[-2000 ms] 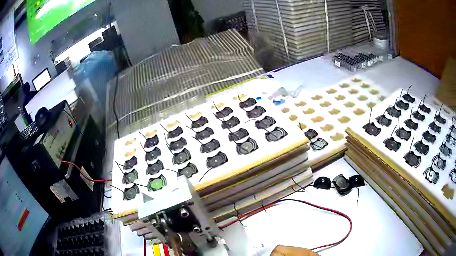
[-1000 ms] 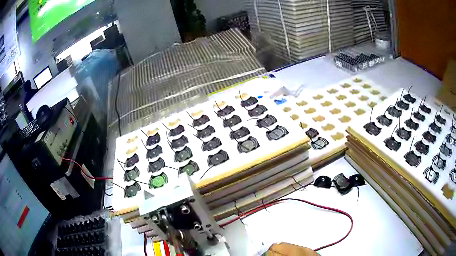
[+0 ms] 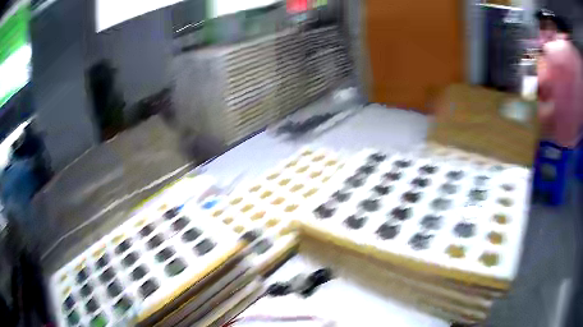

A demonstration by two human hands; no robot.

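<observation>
The frame is blurred and neither of my hands shows. The right foam tray lies nearest in front, on a thick stack. It holds rows of black wired modules, with some tan cutouts empty along its right side. The left foam tray also holds rows of black modules, a few looking green. Between and behind them lies a white foam tray with mostly empty tan cutouts. A cluster of loose black parts lies on the white bench between the stacks.
A brown cardboard sheet stands behind the right tray. A person in pink is near a blue stool at the far right. A strapped tray stack and a covered tray stack are at the back. A red wire shows at the bottom.
The view has swung right, so the trays sit further left. The hand, fixture and monitor at the bottom and left have left the picture. The person and the cardboard sheet now show more fully.
</observation>
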